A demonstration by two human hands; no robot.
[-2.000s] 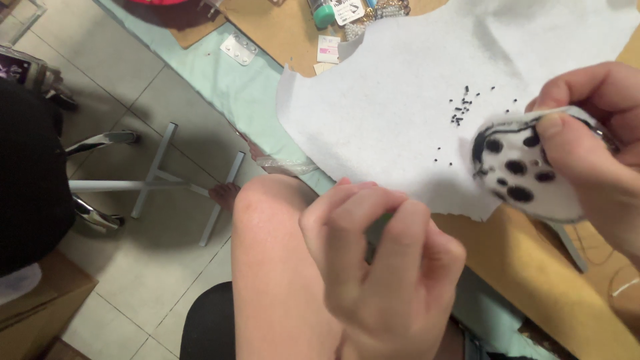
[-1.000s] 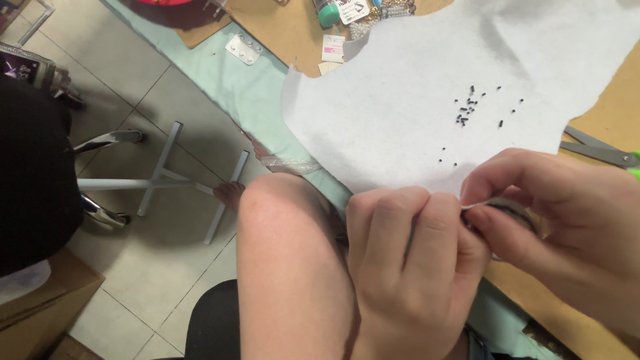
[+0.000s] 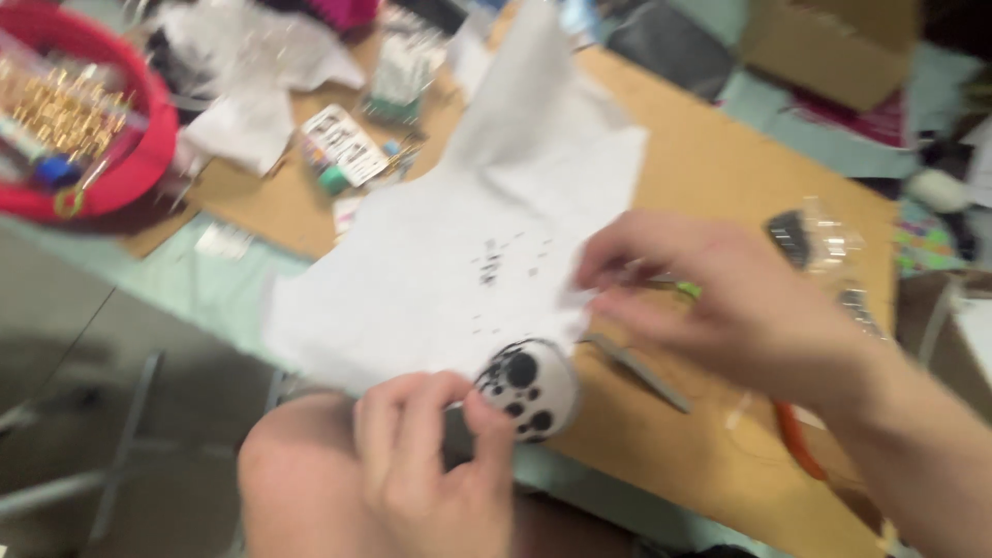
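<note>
My left hand point(image 3: 438, 442), low in the view, pinches the edge of a round white piece with black spots point(image 3: 542, 387) between thumb and fingers. Small black beads point(image 3: 487, 267) lie scattered on a sheet of white felt-like fabric point(image 3: 403, 256) just beyond it. Up and to the right, my right hand point(image 3: 659, 287) is at the fabric's right edge, thumb and fingertips near each other. The view is blurred, so whether it holds a needle, thread or the fabric cannot be told.
Scissors point(image 3: 639, 372) lie partly under my right hand on the brown board point(image 3: 775, 232). An orange-handled tool point(image 3: 798, 442) is at the right. A red tray of gold-coloured pieces point(image 3: 159, 147) stands at the far left, small packets point(image 3: 345, 143) beside the fabric, and a cardboard box point(image 3: 829, 46) at the back.
My hands were close together at the spotted piece one second ago and are now apart. The spotted piece, in my right hand two seconds ago, is in my left. The view has shifted right.
</note>
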